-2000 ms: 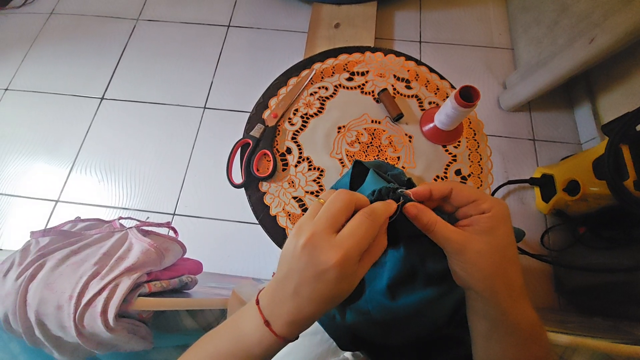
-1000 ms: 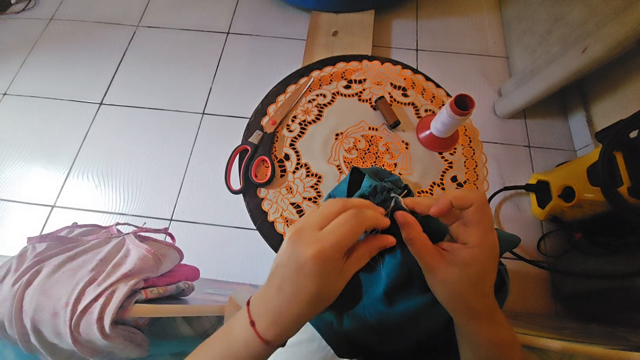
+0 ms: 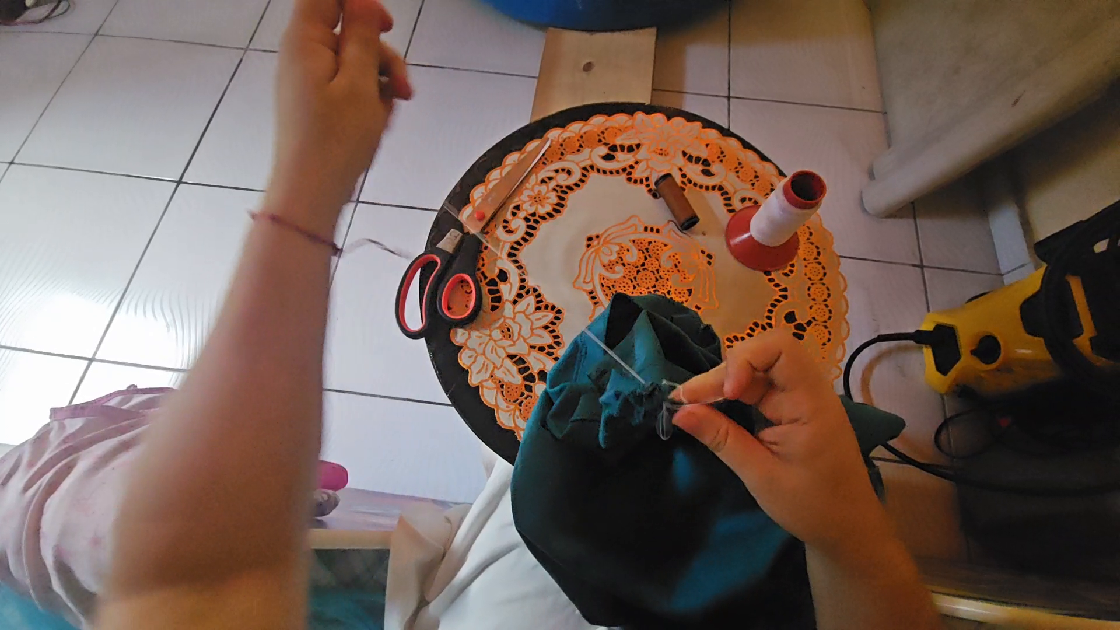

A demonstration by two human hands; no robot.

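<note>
A gathered dark teal fabric (image 3: 665, 499) lies over the lap and the near edge of a round table. My right hand (image 3: 761, 420) pinches something thin with thread loops at the gathered edge; a white thread (image 3: 614, 357) runs up and left from there. My left hand (image 3: 341, 79) is raised at the upper left, blurred, its fingers partly bent; whether they hold the thread is unclear. On the table's lace-pattern cover (image 3: 551, 245) lie black-and-red scissors (image 3: 455, 271) at the left and a small brown thread spool (image 3: 676, 202). A white thread cone (image 3: 779, 219) with a red base stands at the right.
A pink cloth (image 3: 79, 490) lies at the lower left. A yellow machine (image 3: 1006, 328) with a black cable sits at the right, below a pale beam (image 3: 971, 122). Behind the table are a wooden board (image 3: 595, 70) and a blue round object (image 3: 604, 10).
My left hand has moved from the gathered fabric up and to the left. My right hand stays at the fabric. A stretch of white thread now shows above the gathers.
</note>
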